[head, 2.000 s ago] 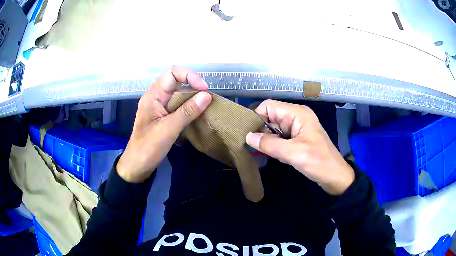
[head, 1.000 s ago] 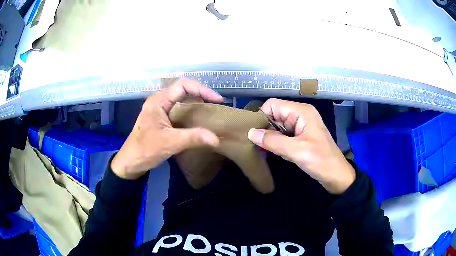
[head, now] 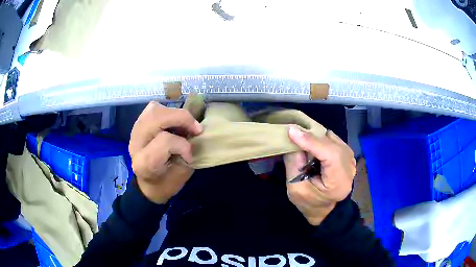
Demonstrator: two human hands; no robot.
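Note:
A tan fabric piece (head: 242, 140) is stretched between my two hands over the lap, just below the table's front edge. Its paler, smoother face shows, and part of it is bunched behind. My left hand (head: 164, 148) grips its left end with curled fingers. My right hand (head: 323, 169) pinches its right end between thumb and fingers and also holds small dark thread snips (head: 307, 171) in the palm, their tip pointing down-left. The snips are partly hidden by the fingers.
The white table (head: 235, 47) has a ruler tape (head: 250, 84) along its front edge with two brown tape scraps (head: 319, 91). A blue bin (head: 402, 172) stands at right with white material (head: 436, 227). Another blue bin (head: 65, 156) stands at left, with khaki panels (head: 49, 201) beside it.
The fabric has been turned from its ribbed face to its paler face and pulled out lengthwise. Both hands have rotated and moved slightly apart. The snips now point down-left.

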